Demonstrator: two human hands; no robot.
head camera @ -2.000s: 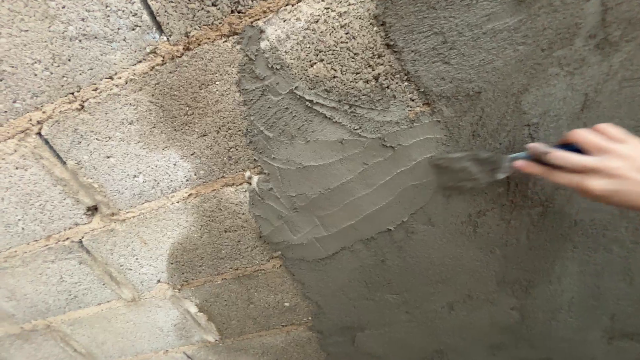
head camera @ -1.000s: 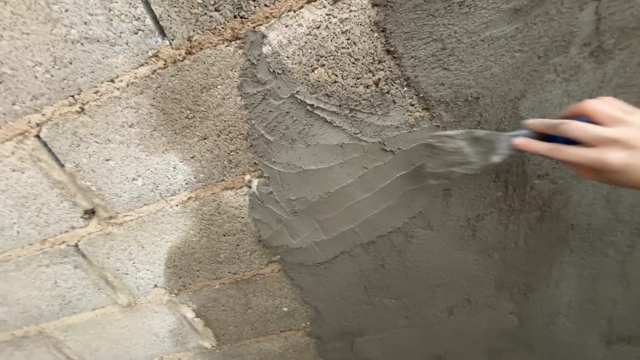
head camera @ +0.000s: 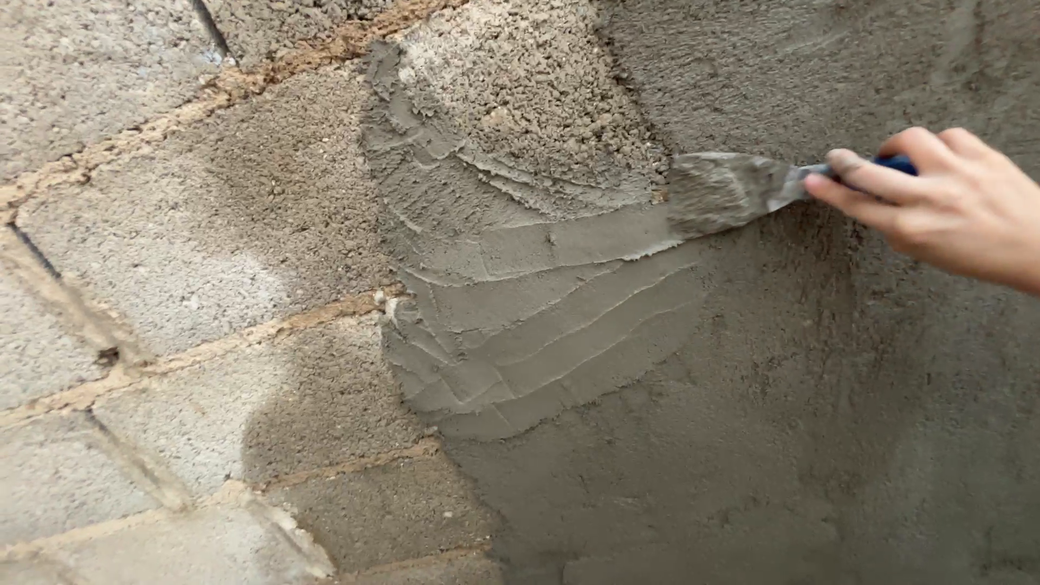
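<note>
My right hand (head camera: pixel 934 203) comes in from the right edge, its fingers closed around the blue handle of a putty knife (head camera: pixel 727 195). Wet grey mortar coats the knife's blade, which lies against the wall at the upper right end of a patch of fresh mortar (head camera: pixel 520 317). Curved ridges and smooth bands mark this patch. Just above it, rough bare block (head camera: pixel 536 89) shows. My left hand is not in view.
Concrete blocks (head camera: pixel 195 203) with tan mortar joints (head camera: pixel 268 329) fill the left side, some with dark damp areas. Grey render (head camera: pixel 772 422) covers the right side of the wall.
My right hand and the putty knife have moved up the wall. A smooth band now runs across the upper part of the fresh mortar, below the bare block.
</note>
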